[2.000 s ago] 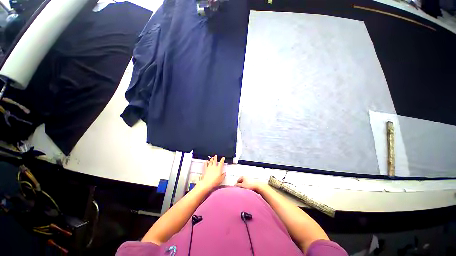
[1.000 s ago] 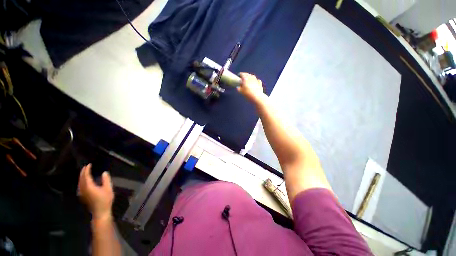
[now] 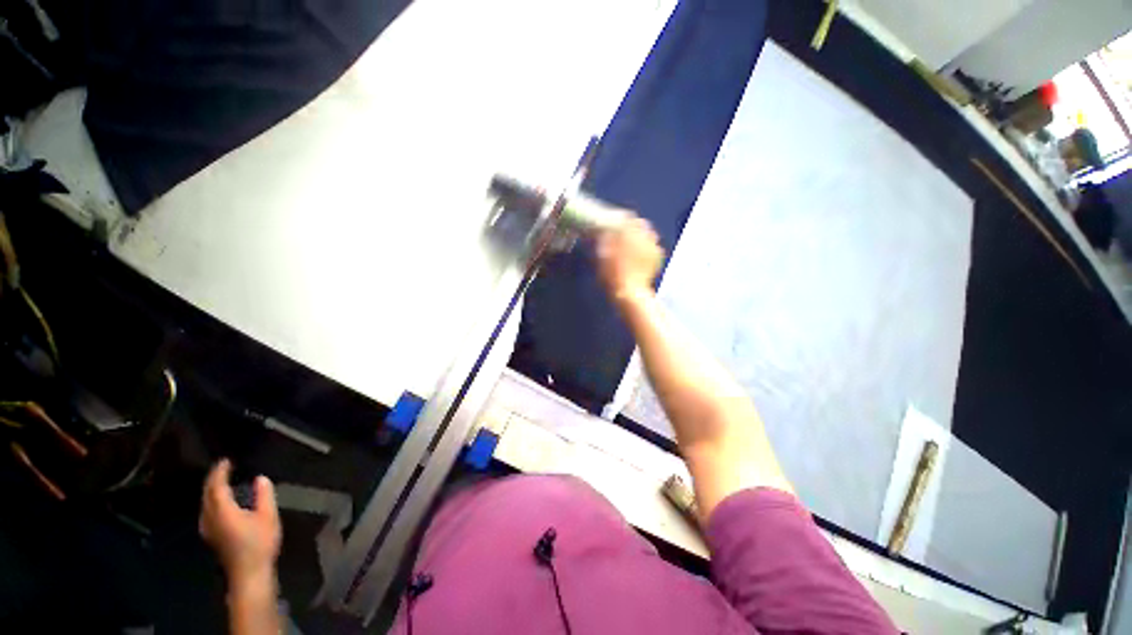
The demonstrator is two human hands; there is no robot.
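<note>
My right hand (image 3: pixel 629 257) grips the handle of the electric end cutter (image 3: pixel 521 221), which is blurred and sits over the rail. The silver cutter rail (image 3: pixel 431 449) with its dark slot runs across the table and out past the near edge. A strip of dark navy fabric (image 3: pixel 571 316) lies right of the rail, beside the large pale sheet (image 3: pixel 819 285). My left hand (image 3: pixel 245 521) is off the table at the lower left, fingers apart, empty.
Blue blocks (image 3: pixel 404 413) flank the rail near the table edge. Dark fabric (image 3: pixel 224 87) lies on the white table (image 3: pixel 310 248) at upper left. Mottled sticks lie on the near edge (image 3: pixel 682 497) and on a white paper piece (image 3: pixel 915 496). Cords and tools hang at far left.
The dark fabric that lay over and left of the rail is gone from there, baring the rail and white tabletop. My right hand first took the cutter; my left hand left the table edge.
</note>
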